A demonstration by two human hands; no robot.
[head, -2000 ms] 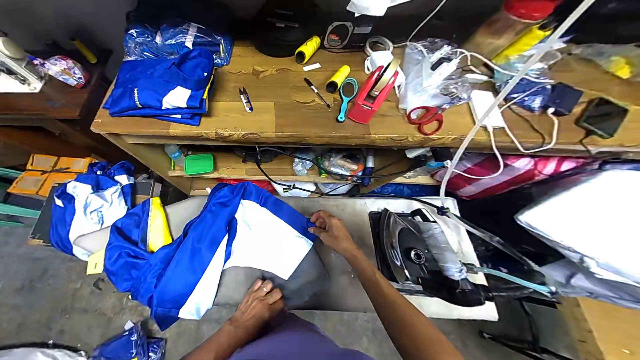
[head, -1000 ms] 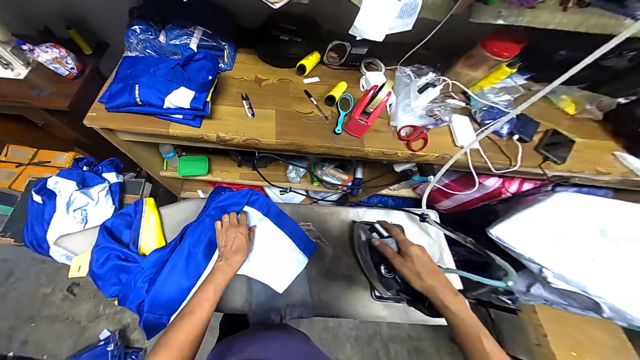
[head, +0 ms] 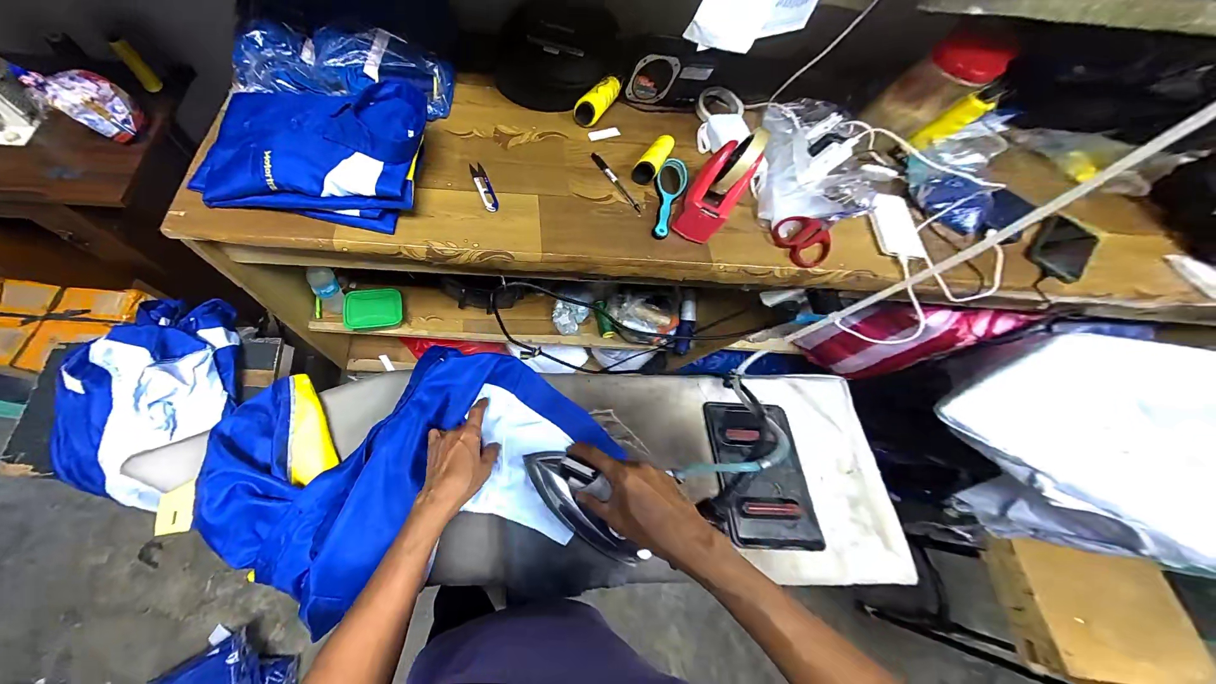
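A blue, white and yellow garment (head: 370, 484) lies over a grey ironing board (head: 513, 546). My left hand (head: 461, 461) rests on its white panel with the fingers apart, pressing the cloth and holding nothing. In my right hand (head: 627, 494) is the handle of a steam iron (head: 575, 508), its tip pointing left over the right part of the white panel. A hose and cord run from the iron to the right. Beside it the black iron rest (head: 765, 475) lies bare on a white cloth (head: 860, 513) at the board's right end.
Behind the board stands a wooden table (head: 494, 223) with folded blue shirts (head: 313, 157), thread snips (head: 484, 187), a red tape dispenser (head: 717, 190) and red scissors (head: 802, 241). Another blue and white garment (head: 161, 399) hangs at the board's left end. A pale cord (head: 997, 233) crosses at the right.
My right hand has brought the iron left from its rest onto the white panel. Two seconds ago that hand was at the garment's edge. My left hand now lies on the white panel.
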